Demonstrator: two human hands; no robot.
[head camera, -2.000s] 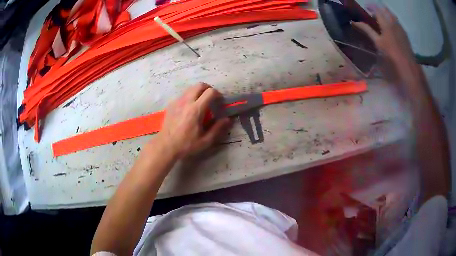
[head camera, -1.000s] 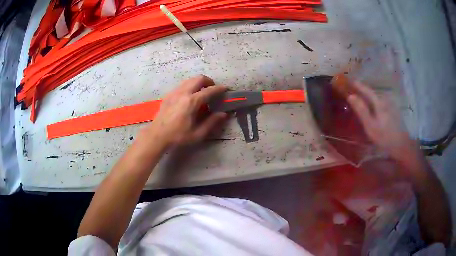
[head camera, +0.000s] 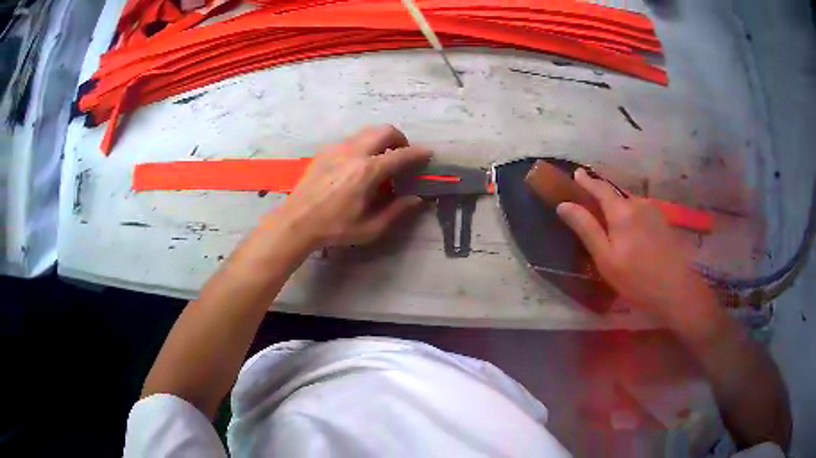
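Note:
An orange-red fabric strip (head camera: 219, 174) lies across the pale table and runs through a grey metal folder (head camera: 458, 182), whose slotted leg points toward me. My left hand (head camera: 358, 188) grips the folder's left end, with thumb and fingers on either side. My right hand (head camera: 622, 233) holds the brown handle of an iron (head camera: 542, 228). The iron's dark plate covers the strip just right of the folder, its edge at or very near the folder's right end. The strip's far end shows again to the right of my right hand.
A thick stack of orange-red strips (head camera: 376, 34) lies along the table's far side. An awl (head camera: 428, 31) with a pale handle rests on the stack, its tip on the table (head camera: 295, 107). A cord (head camera: 799, 259) curves at the right edge. White cloth lies at the left.
The iron has come in from the upper right, onto the strip and then left to the folder. My left hand stays on the folder. The camera view has also turned slightly.

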